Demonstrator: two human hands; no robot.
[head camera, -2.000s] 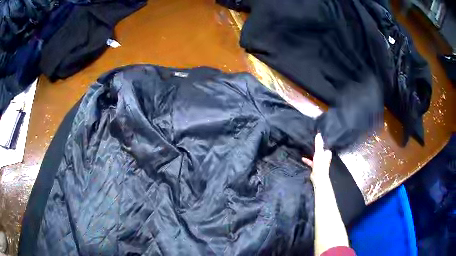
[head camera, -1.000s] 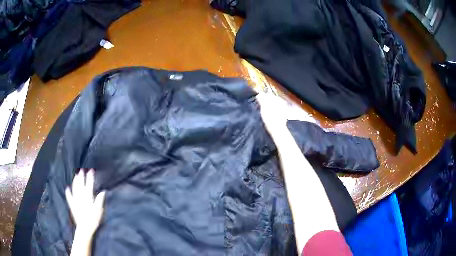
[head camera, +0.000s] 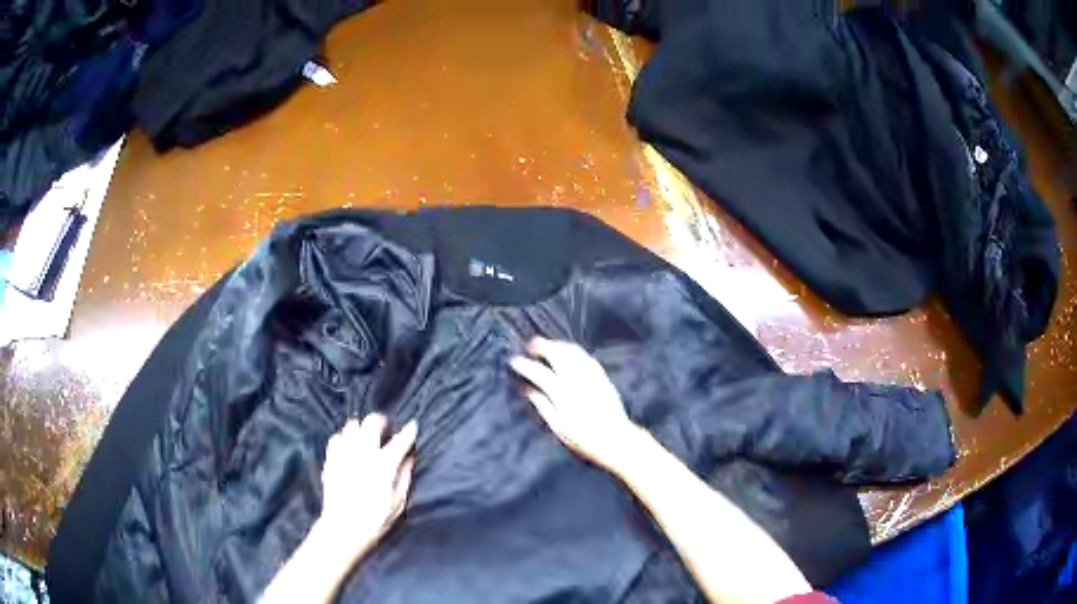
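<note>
A large black coat (head camera: 508, 519) lies spread on the table with its shiny crinkled lining up and its lower part cut off by the frame's bottom. A small dark neck label (head camera: 491, 271) with pale marks shows at the neck. One shiny sleeve (head camera: 827, 427) points out to the right; fabric is bunched at the upper left. My left hand (head camera: 366, 472) rests on the lining left of centre, fingers bent and a little apart. My right hand (head camera: 573, 401) lies on the lining below the neck, fingers spread. Neither visibly grips cloth.
The orange-brown table (head camera: 472, 106) has a curved right edge. Other black coats (head camera: 779, 142) lie at the upper right. A dark garment pile (head camera: 224, 71) is at the upper left, above a white paper (head camera: 89, 195) with a black strip. A blue bin (head camera: 915, 560) shows below at right.
My left hand has come in from the left side and my right hand has moved down from the right shoulder area. The neck area is flatter and the right sleeve lies outstretched.
</note>
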